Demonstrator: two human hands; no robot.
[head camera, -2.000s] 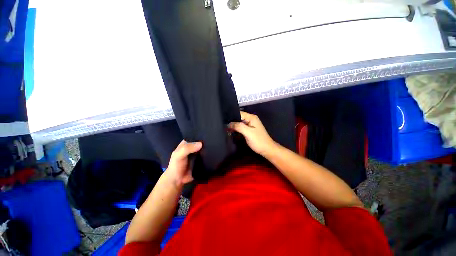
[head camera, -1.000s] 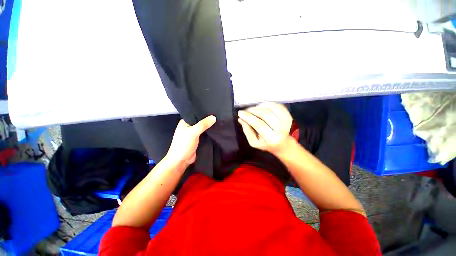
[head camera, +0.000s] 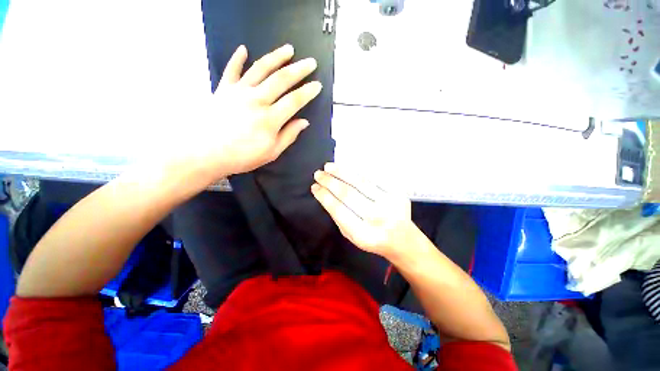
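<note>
A long black fabric panel (head camera: 289, 156) runs from the sewing machine's needle area at the top, over the front table edge, down to my lap. My left hand (head camera: 264, 116) lies on the panel on the table, palm down with fingers spread. My right hand (head camera: 365, 210) is at the panel's right edge by the table's front edge, its fingertips at the fabric. Whether they pinch the edge is not clear. Small metal parts of the presser foot (head camera: 328, 16) show at the panel's upper right edge.
The white machine bed (head camera: 449, 152) has a dark seam line. A black square pad (head camera: 498, 29) lies right of the needle area. A blue bin (head camera: 535, 253) and cream cloth (head camera: 597, 246) are at the right below the table. Another blue bin (head camera: 152, 337) is at the lower left.
My left hand has moved from the lap end of the fabric up onto the table and spread flat. My right hand stays near the fabric's right edge. The view has shifted, showing more machine bed.
</note>
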